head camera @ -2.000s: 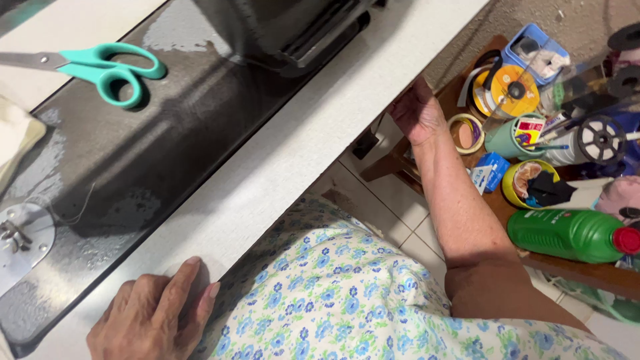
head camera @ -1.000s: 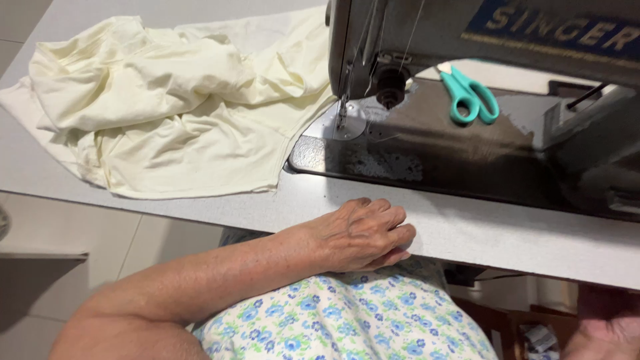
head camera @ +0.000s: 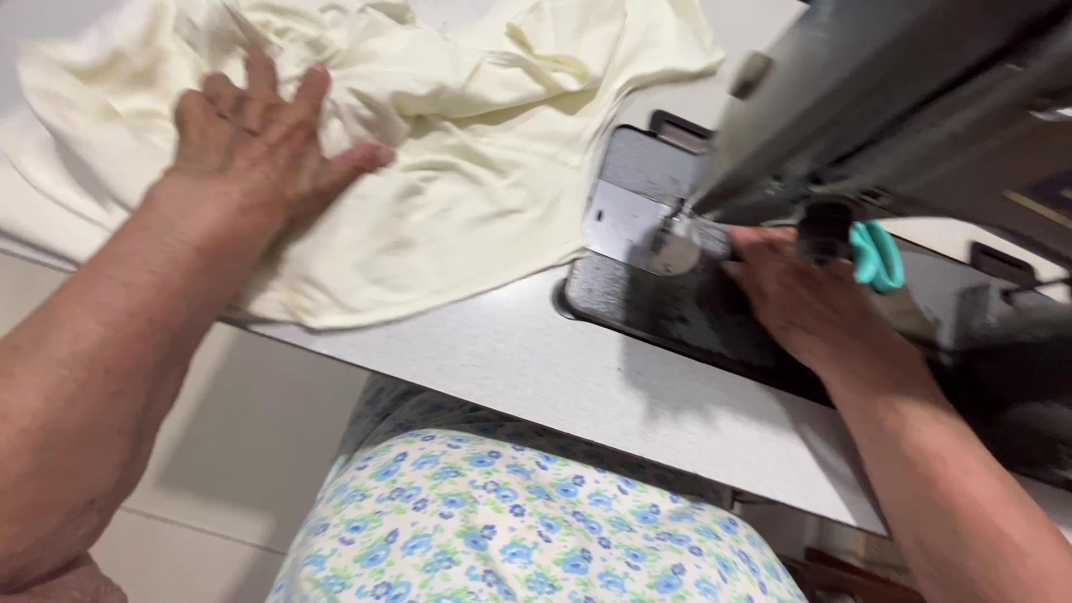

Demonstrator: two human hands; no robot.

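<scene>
My left hand (head camera: pixel 251 142) rests with spread fingers on a pale yellow cloth (head camera: pixel 469 209), which lies rumpled on the tabletop left of a sewing machine (head camera: pixel 854 109). Under the machine's arm, my right hand (head camera: pixel 796 293) reaches across the dark bed (head camera: pixel 653 301), its fingertips close to the needle plate (head camera: pixel 628 226) and presser foot. Whether those fingers hold anything cannot be told, as they are blurred. Teal-handled scissors (head camera: pixel 878 258) lie behind the right hand, their blades hidden by it and the machine.
The white tabletop (head camera: pixel 502 335) has its front edge just above my lap, which is covered by floral fabric (head camera: pixel 519 519). The machine's head overhangs the right hand. A tiled floor (head camera: pixel 251 435) shows at the lower left, and brown wood is partly visible at the lower right.
My left hand has moved from the table's front edge onto the yellow cloth. The right hand, near the lower right below the tabletop one second ago, is now on the machine bed. The view has swung widely.
</scene>
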